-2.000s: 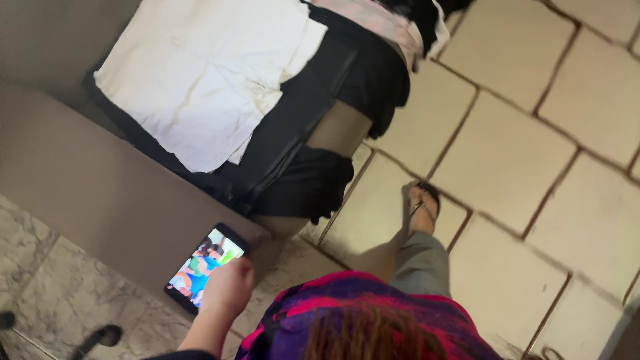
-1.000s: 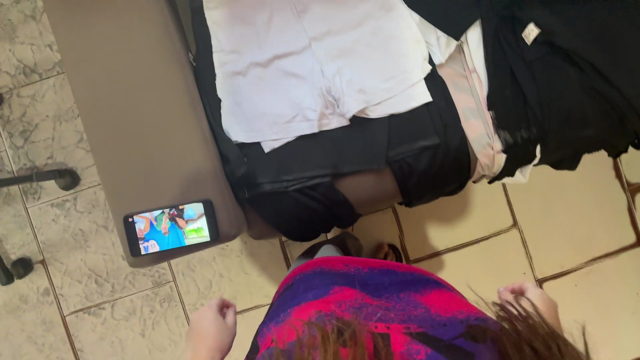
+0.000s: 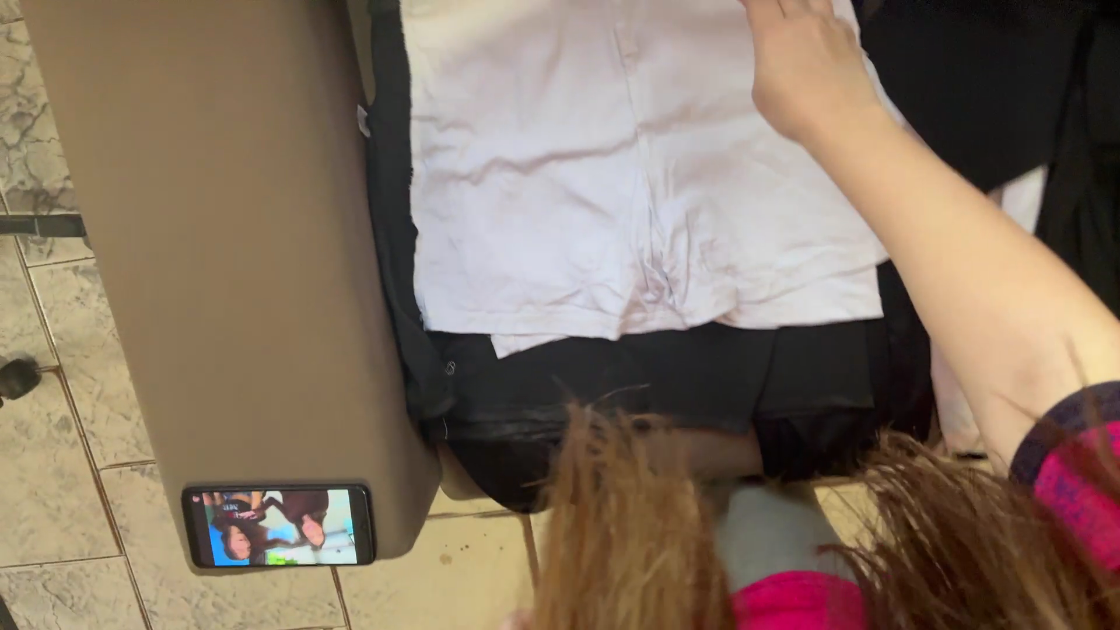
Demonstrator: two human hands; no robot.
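White shorts lie spread out on black garments, with a few creases near the central seam. My right hand touches the shorts at their upper right; its fingertips are cut off by the top edge of the view, so its grip is unclear. A sliver of skin at the bottom edge, beside the hair, may be my left hand; its fingers and anything in them are hidden. A phone with a lit screen lies face up on the near end of the sofa's brown armrest.
More black clothing lies at the right, with a pale piece below my forearm. A dark caster stands on the tiled floor at the left. Long strands of hair hang across the bottom of the view.
Two seconds ago my left hand was at the phone; one second ago it was off it, with the phone lying on the armrest. My right hand has moved up onto the white shorts.
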